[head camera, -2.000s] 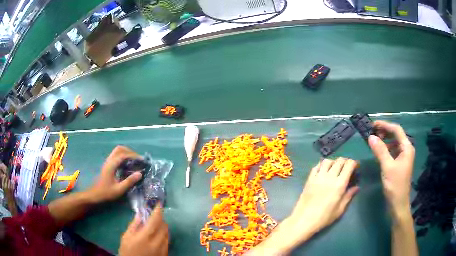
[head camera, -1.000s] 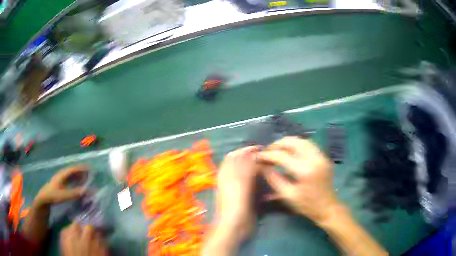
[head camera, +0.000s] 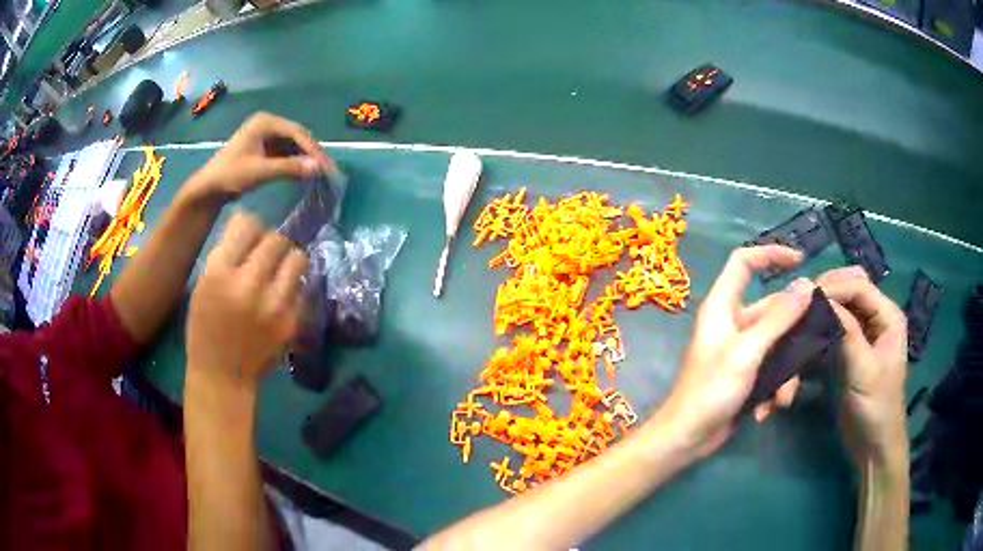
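My left hand (head camera: 717, 350) and my right hand (head camera: 875, 355) meet at the right and hold a black housing (head camera: 795, 350) between them. The housing is tilted, and my fingers cover its upper end. Several black housings (head camera: 860, 242) lie just beyond my hands by the white line. A narrow black piece (head camera: 922, 312) lies right of my right hand. A loose pile of orange clips (head camera: 555, 280) lies left of my left hand. A heap of small black pieces (head camera: 959, 431) is at the right edge.
A knife with a pale handle (head camera: 462, 188) lies left of the orange pile. A neighbour's hands (head camera: 246, 296) work at a clear bag (head camera: 361, 274), with a black housing (head camera: 343, 417) near it. Part-assembled housings (head camera: 698, 88) lie on the far strip.
My hands were apart two seconds ago; now both hold one housing. The view swung right and back. The neighbour's hands have moved up, and a black housing now lies below their bag.
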